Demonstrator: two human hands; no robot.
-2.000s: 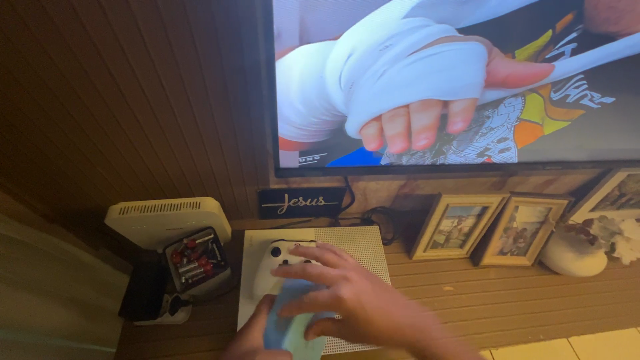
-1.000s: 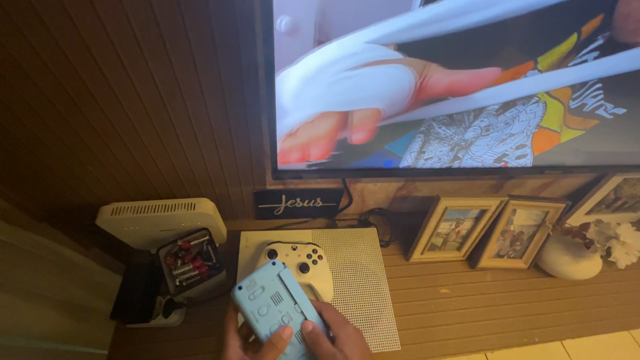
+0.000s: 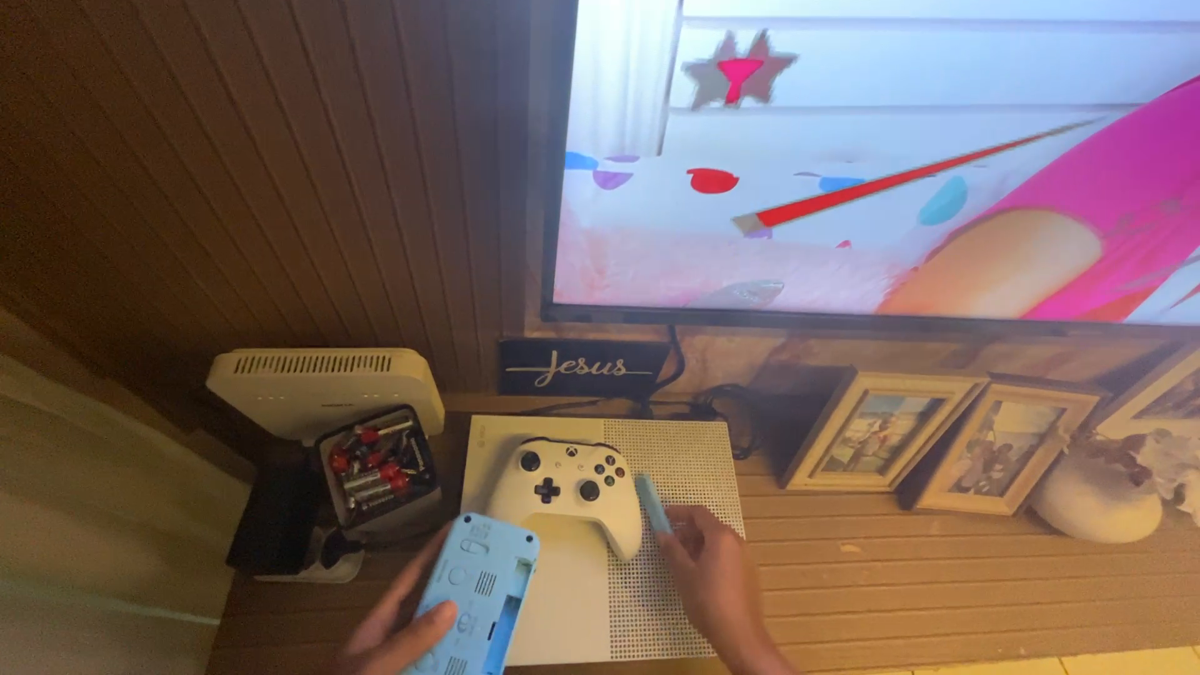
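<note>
My left hand [image 3: 412, 614] grips a light blue plastic handheld device [image 3: 473, 600], its back face up, with a long battery compartment uncovered along its right side. Between the fingers of my right hand [image 3: 708, 572] is a narrow light blue cover [image 3: 652, 503], held apart from the device and above the perforated part of a white game console [image 3: 562, 600]. A white Xbox controller [image 3: 572, 487] lies on the console, between and beyond my hands. Whether batteries sit in the compartment cannot be told.
A dark container [image 3: 380, 466] of loose batteries stands at the left by a white router [image 3: 323, 384]. Behind the console are a small dark sign [image 3: 581, 367], cables and a television [image 3: 844, 317]. Picture frames [image 3: 877, 431] and a white vase [image 3: 1097, 502] stand along the wooden cabinet top [image 3: 872, 581] at right.
The light blue cover has come off the device. My right hand has moved right with it, while my left hand holds the device lower and farther left.
</note>
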